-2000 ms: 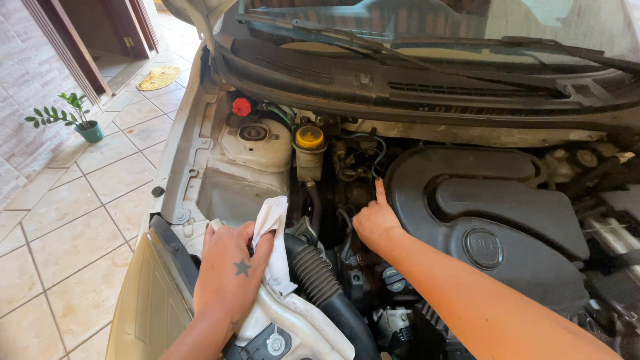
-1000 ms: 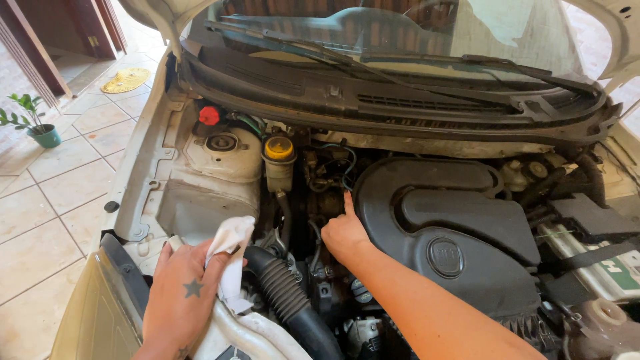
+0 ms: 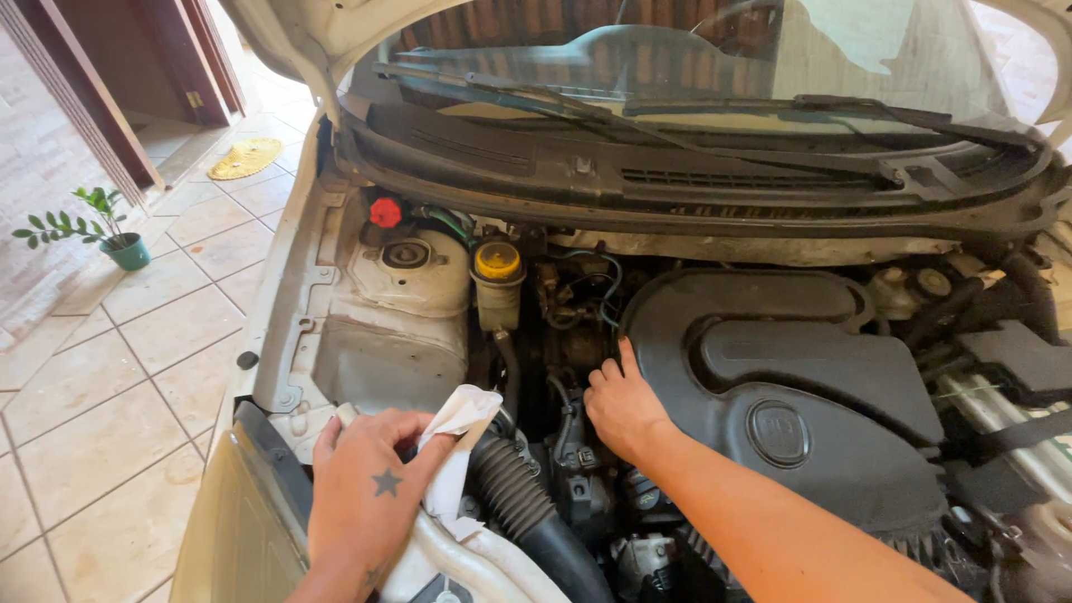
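My left hand [image 3: 377,477] rests at the car's front crossmember [image 3: 452,557], with a crumpled white paper towel [image 3: 456,444] pinched between thumb and fingers. Beside the black plastic engine cover [image 3: 787,368], my right hand [image 3: 624,406] extends its index finger toward the cover's left edge; its other fingers are curled and hold nothing visible. Whether the fingertip touches the cover is unclear. A thin blue hose [image 3: 618,280] runs just beyond that fingertip. Between the hands lies a black corrugated air hose [image 3: 512,486]. A reservoir with a yellow cap [image 3: 497,261] stands farther back.
The raised hood [image 3: 289,33] frames the engine bay. A red cap [image 3: 385,213] sits near the left fender. Wiper arms [image 3: 687,151] cross below the windshield. At right is the battery [image 3: 1005,427]. A potted plant [image 3: 126,250] and a yellow mat [image 3: 244,159] are on the tiled floor.
The view has shifted somewhat. Both hands keep nearly the same places on the car, the left still with the paper towel and the right still pointing beside the engine cover.
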